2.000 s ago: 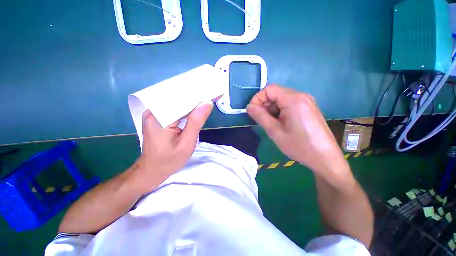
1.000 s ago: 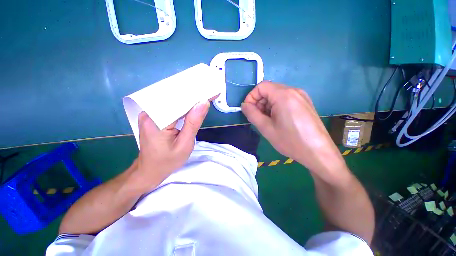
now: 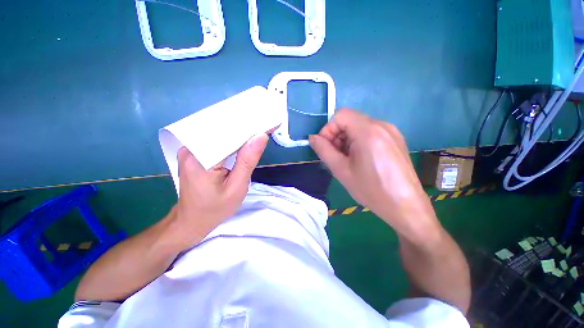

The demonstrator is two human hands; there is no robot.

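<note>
My left hand (image 3: pixel 214 189) holds a curled white sheet (image 3: pixel 221 125), thumb in front and fingers inside the curl. The sheet's right end overlaps the left rim of a white plastic frame (image 3: pixel 301 141) on the green bench. A fine pale line (image 3: pixel 307 113) crosses the frame's opening. My right hand (image 3: pixel 365 154) is at the frame's right side, thumb and fingertips bent together near the lower right rim. Whether a small piece is between these fingertips cannot be told. Both hands are bare.
Two more white frames (image 3: pixel 181 54) (image 3: pixel 288 51) lie farther back, cut by the top edge. A teal box (image 3: pixel 533 45) with cables and pale hoses (image 3: pixel 522 154) is at right. A blue stool (image 3: pixel 54 240) stands lower left, a cardboard box (image 3: pixel 448 170) below the bench edge.
The view has shifted slightly. Both hands keep nearly the same place, with the sheet still held and the right fingertips still beside the frame.
</note>
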